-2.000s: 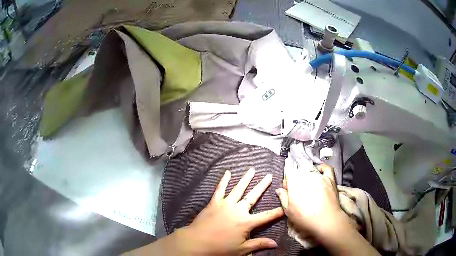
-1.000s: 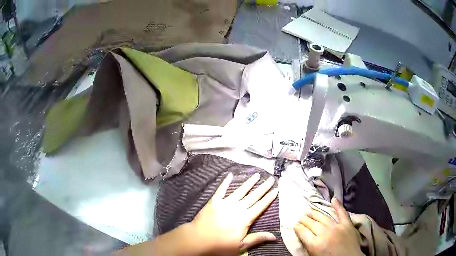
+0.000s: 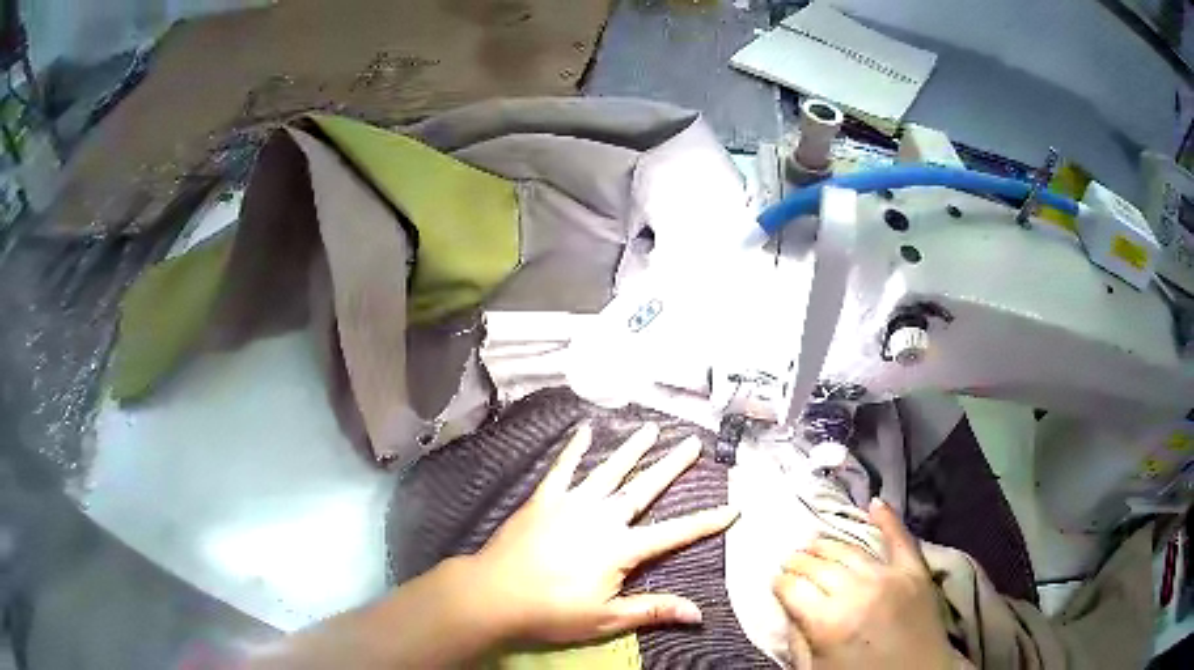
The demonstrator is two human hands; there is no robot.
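The dark brown, finely striped lining [image 3: 478, 478] lies in front of the needle area. My left hand [image 3: 576, 543] lies flat on it, fingers spread, holding nothing. My right hand [image 3: 864, 596] has its fingers curled on the bunched pale beige cloth [image 3: 759, 550] just right of the lining. The presser foot [image 3: 731, 439] is at the lining's upper right edge; the needle itself cannot be made out. The grey-beige shell [image 3: 367, 314] with olive-yellow panels [image 3: 465, 236] is spread behind and to the left. An olive-yellow edge [image 3: 576, 654] shows below my left hand.
The white sewing machine head [image 3: 995, 288] stands at the right, with a blue hose [image 3: 917, 177] over it. The white table [image 3: 236, 484] shows at the left. Brown cardboard [image 3: 354, 66] under clear plastic and a white booklet [image 3: 838, 59] lie behind.
My right hand has moved from close by the presser foot down and right, away from it. My left hand has shifted slightly left with the lining. More olive-yellow cloth shows below it.
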